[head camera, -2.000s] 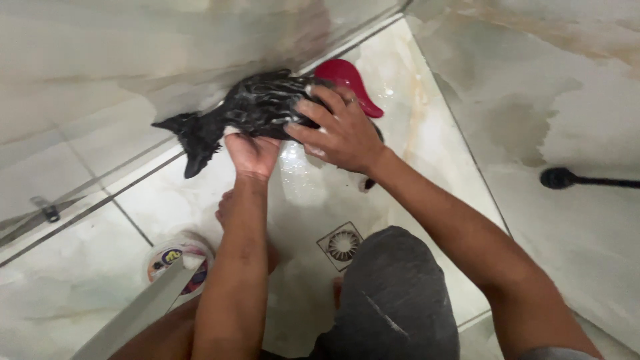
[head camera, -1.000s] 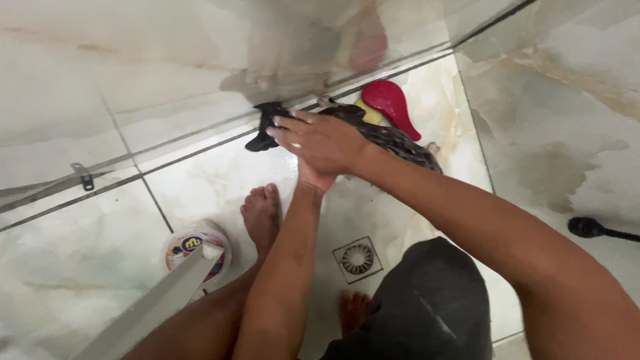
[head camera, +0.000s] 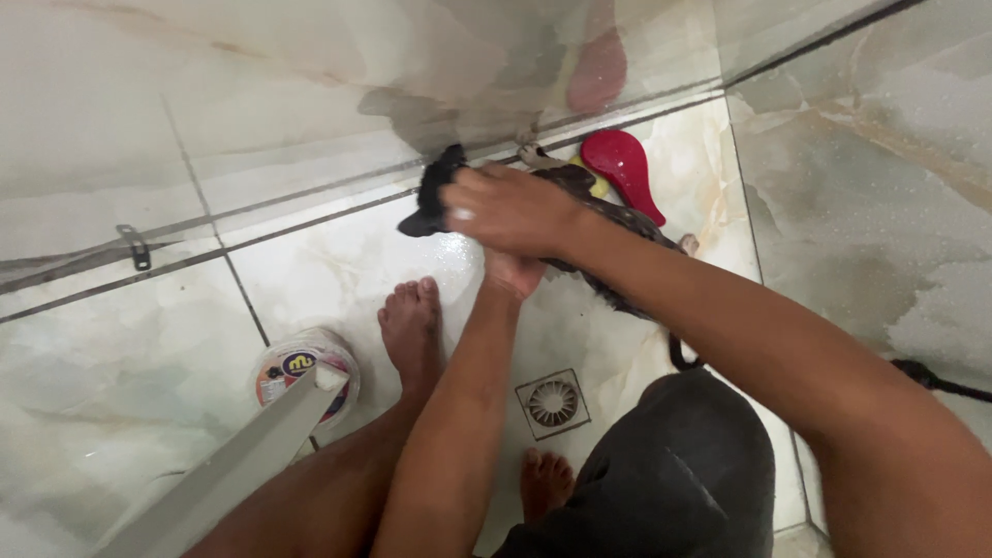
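A wet, dark-furred kitten (head camera: 608, 211) lies stretched over the tiled floor beside the wall, its black head and ears at the left and its thin tail curled near my knee. My right hand (head camera: 519, 208) rests over its neck and the back of its head, a little white lather on the fingers. Below it, my left hand (head camera: 513, 271) reaches under the kitten's neck or chest, its fingers hidden by the right hand and the fur. One pale paw is raised near the wall. A red brush or scoop-like object (head camera: 620, 159) lies beside the kitten, partly over something yellow (head camera: 598, 183).
A round labelled tub (head camera: 306, 376) stands at the lower left, partly behind a grey panel edge (head camera: 225, 453). A floor drain (head camera: 552, 404) lies between my bare feet and my knee. Tiled walls meet at the upper right. A black-handled item (head camera: 930, 380) is at the right edge.
The kitten was held lengthwise with its back lathered and my right hand on its rear body. My right hand has moved to its head and neck, where it remains. The view has shifted.
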